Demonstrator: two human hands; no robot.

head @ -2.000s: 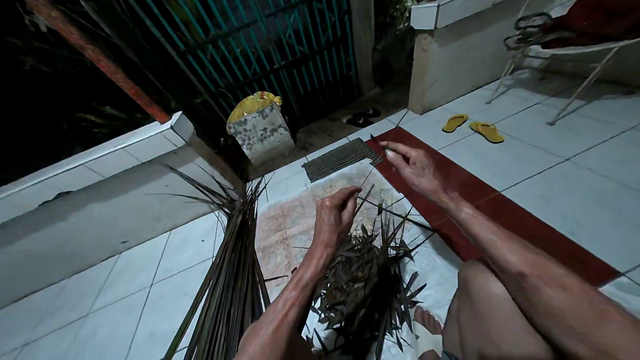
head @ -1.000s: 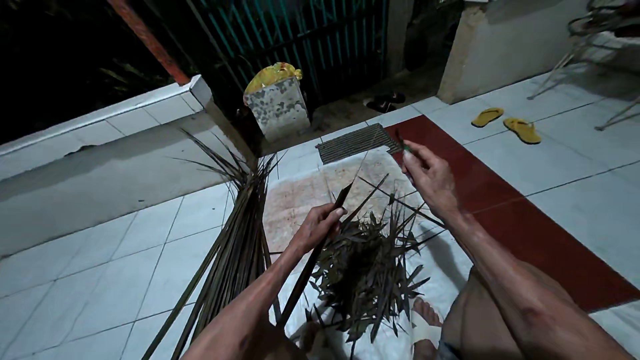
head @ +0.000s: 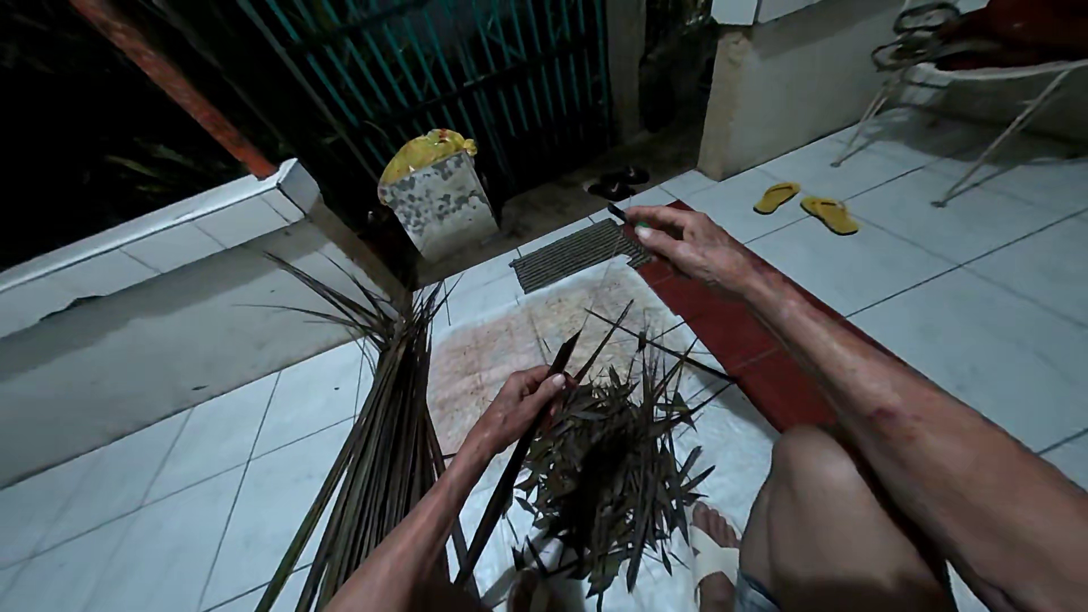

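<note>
My left hand (head: 523, 404) is closed on a long dark palm leaf strip (head: 510, 476), whose tip points up and away. Higher and to the right, apart from the strip, my right hand (head: 684, 242) pinches a small dark tool, perhaps a knife (head: 619, 212), with a bit of green at the fingers. A heap of cut leaf pieces (head: 608, 459) lies between my feet on a pale stained cloth or sheet (head: 484, 365). Left of my left arm, a bundle of long palm leaves (head: 387, 425) extends across the tiles. The lower end of the strip passes beside my left forearm.
A ribbed grey mat (head: 569, 253) lies past the sheet, and a red floor strip (head: 722, 331) runs under my right arm. Yellow flip-flops (head: 829, 215) rest on the tiles near a metal-legged chair (head: 1007, 136). A low wall (head: 170, 297) borders the left; a block with yellow plastic (head: 442, 204) stands ahead.
My right hand has moved up and away from my left hand. The left hand holds the broad leaf strip seen one second ago; two seconds ago the hands were closer together.
</note>
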